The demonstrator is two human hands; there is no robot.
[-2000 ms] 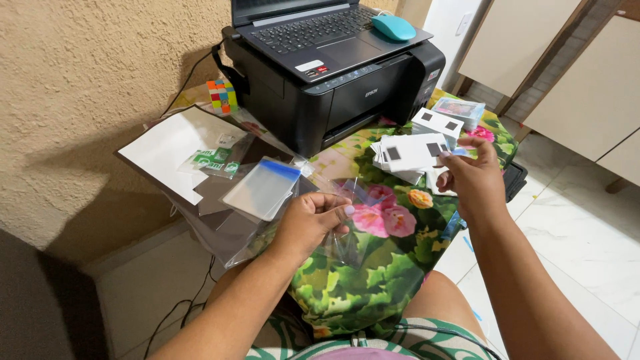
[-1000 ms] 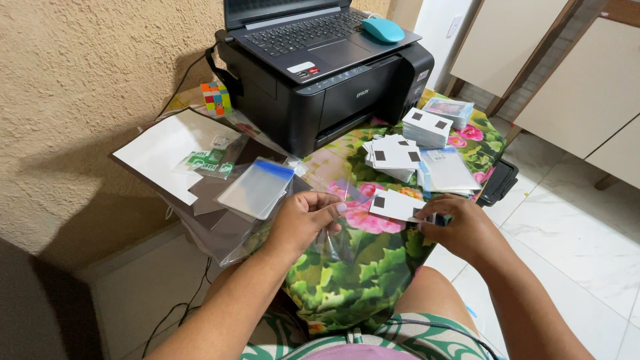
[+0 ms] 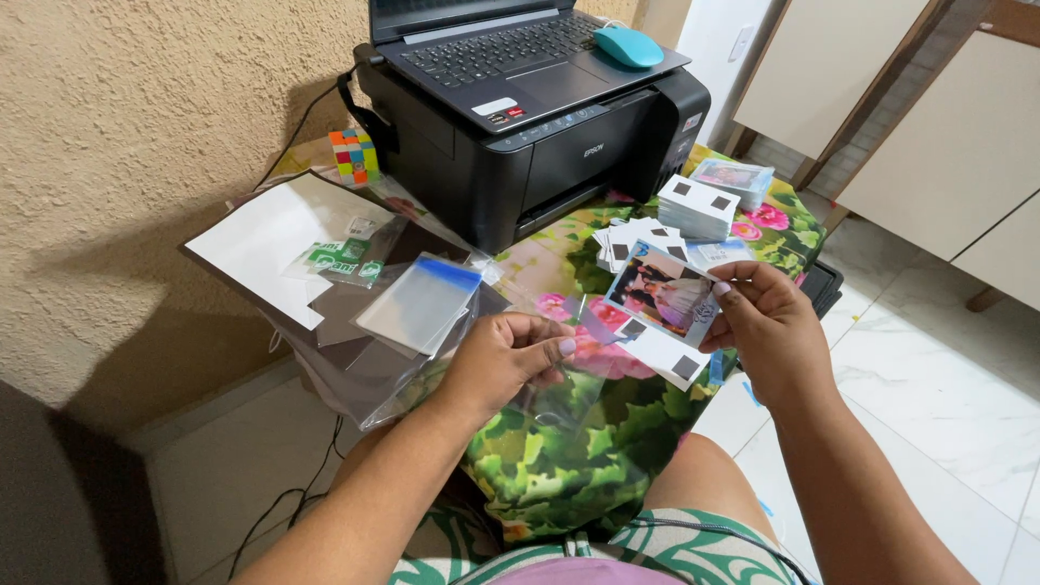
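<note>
Between thumb and fingers, my left hand (image 3: 516, 357) pinches a clear plastic sleeve (image 3: 581, 382) with a bluish edge strip. A printed photo card (image 3: 662, 292) is held at its right edge by my right hand (image 3: 760, 325), picture side up. Just below it, a white card with dark squares (image 3: 666, 357) lies on the floral tablecloth. Behind the photo is a loose pile of similar white cards (image 3: 638, 240), beside a neat stack of them (image 3: 699, 207). Left of my left hand lies a stack of clear sleeves with a blue strip (image 3: 422, 305).
A black printer (image 3: 569, 154) carries an open laptop (image 3: 520, 73) and a teal mouse (image 3: 628, 47). A puzzle cube (image 3: 353, 157) stands by the wall. White paper (image 3: 276, 236) and green-printed plastic packaging (image 3: 345, 258) lie at left. Another photo stack (image 3: 731, 179) sits at the back right.
One second ago my right hand was at a white card on the cloth. Now it holds up a photo card, picture side showing. My left hand stays at the clear sleeve.
</note>
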